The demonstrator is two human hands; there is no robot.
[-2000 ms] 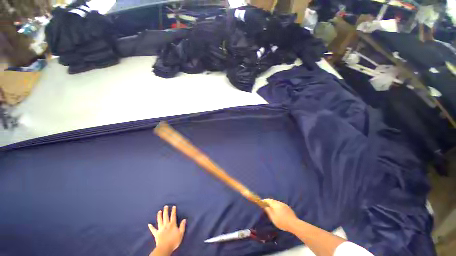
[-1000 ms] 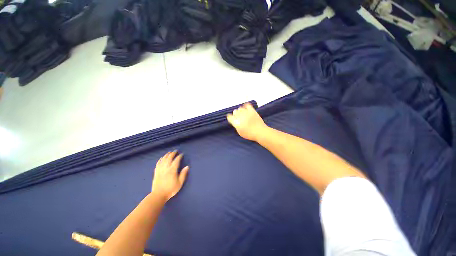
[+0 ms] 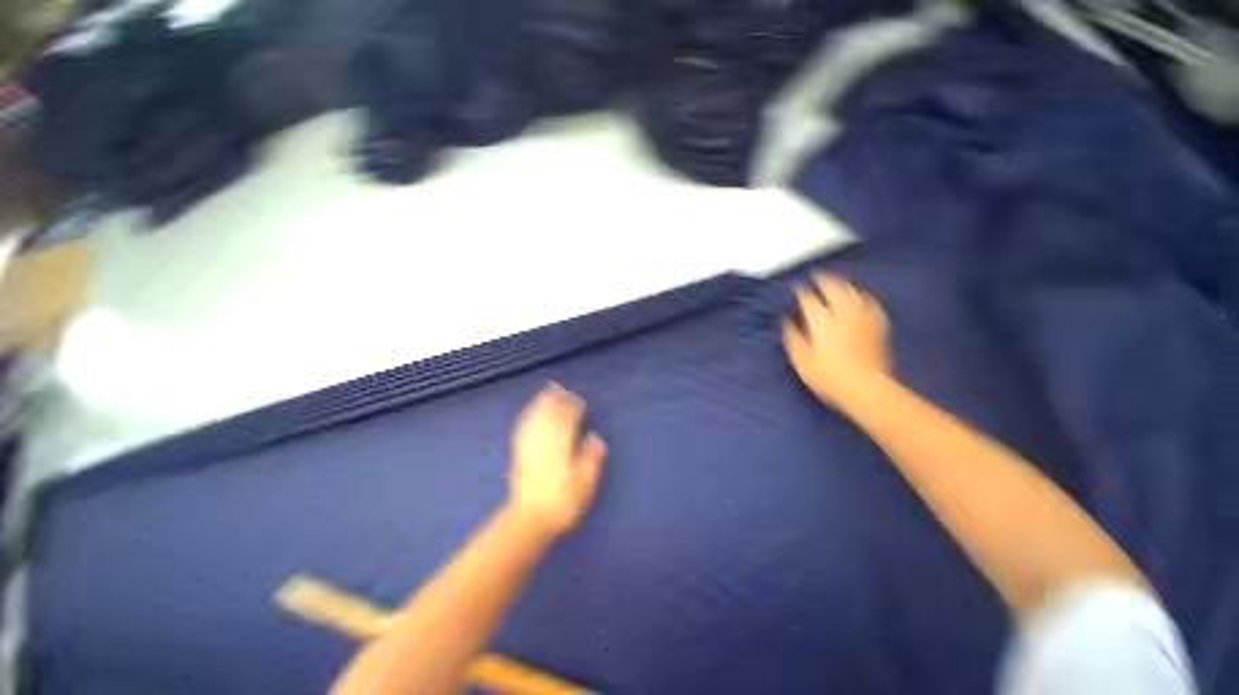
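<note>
The navy fabric lay (image 3: 679, 543) covers the near part of the table, its stacked edges showing as fine parallel lines along the far side. My left hand (image 3: 554, 462) is over the top sheet a little short of that edge, its fingers slightly bent and blurred. My right hand (image 3: 840, 340) is on the fabric near the right end of the stacked edge, fingers spread. The yardstick (image 3: 333, 607) lies on the fabric at the bottom, partly hidden under my left forearm. The frame is blurred.
The pale table (image 3: 408, 258) shows beyond the lay. Dark cloth bundles (image 3: 516, 68) lie along its far side. Loose navy fabric (image 3: 1060, 272) spreads in folds on the right. A tan object (image 3: 44, 292) is at the left edge.
Since one second ago my right hand has moved right along the far edge and its fingers have spread. My left hand has also moved right. Earlier the right hand held the yardstick, now lying down.
</note>
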